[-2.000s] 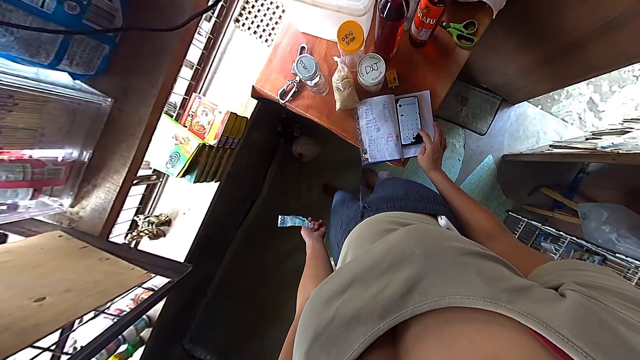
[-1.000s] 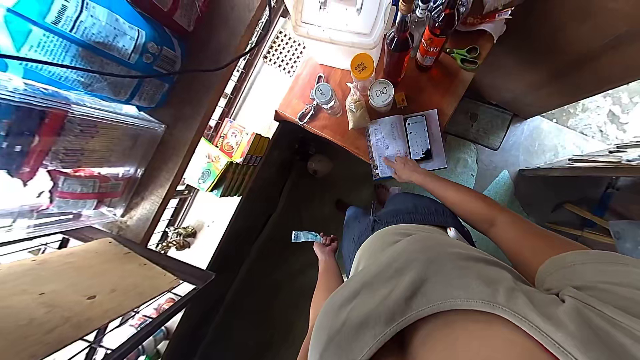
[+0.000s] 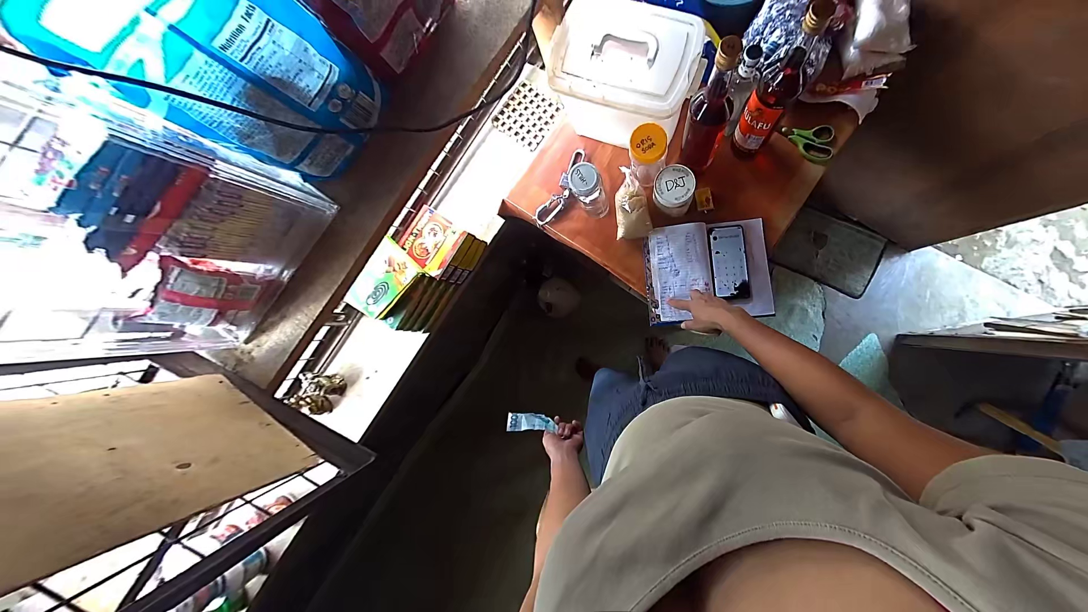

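My left hand [image 3: 564, 438] hangs low beside my jeans, its fingers closed on a blue banknote [image 3: 530, 422]. My right hand [image 3: 707, 311] lies at the lower part of an open notebook [image 3: 678, 263], fingers touching the handwritten left page, holding nothing. A smartphone [image 3: 729, 262] with a lit screen rests on the notebook's right page. Just behind the notebook stand a jar with a white lid [image 3: 674, 189], a jar with a yellow lid [image 3: 648, 146] and a tied bag of pale granules [image 3: 632, 208].
The wooden table [image 3: 578, 234] also bears a clear jar [image 3: 587, 189], several bottles [image 3: 759, 110], green-handled scissors [image 3: 810, 143] and a white lidded container [image 3: 627, 64]. Small boxes [image 3: 425, 255] line the ledge at left. A plywood board [image 3: 161, 467] juts in at lower left.
My right hand has moved from the phone's right edge to the notebook's left page. My left hand keeps the banknote. The view has shifted a little.
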